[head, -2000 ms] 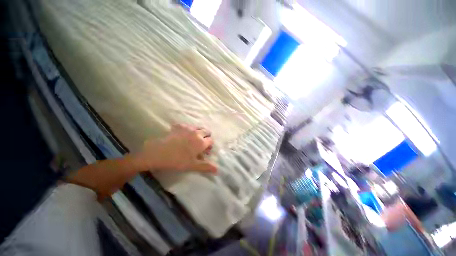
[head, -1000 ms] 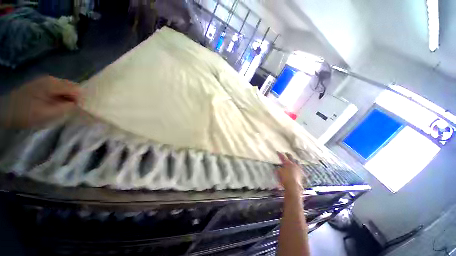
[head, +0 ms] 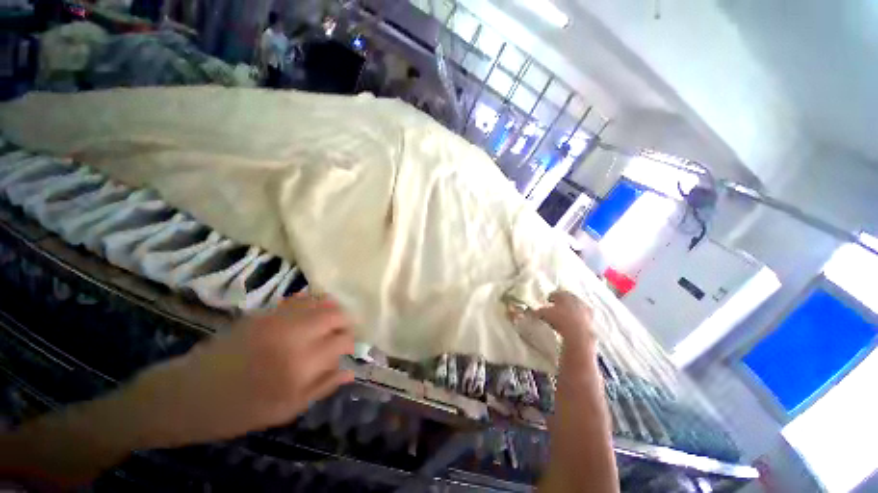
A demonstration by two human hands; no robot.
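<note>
A cream cover cloth [head: 385, 212] lies creased over the top of a long rack trolley [head: 424, 390]. White cloth folds [head: 144, 241] hang in a row under its near edge. My right hand [head: 558, 318] pinches the cover near the rack's right part, with the cloth bunched at the fingertips. My left hand [head: 289, 356] is in front of the rack's near edge, blurred, with its fingers bent beside the cover's lower edge. Whether it touches or holds cloth cannot be told. Darker lower tiers show below the edge rail.
A heap of grey-green cloth [head: 144, 58] lies at the back left. A person [head: 274, 48] stands behind the rack in the distance. A white cabinet [head: 688, 298], a wall fan [head: 698, 197] and blue window panels [head: 818, 342] are at the right.
The cover has shifted and is more creased, hanging over the near edge at the middle. My left hand has moved from the far left toward the middle. My right hand now grips bunched cover cloth.
</note>
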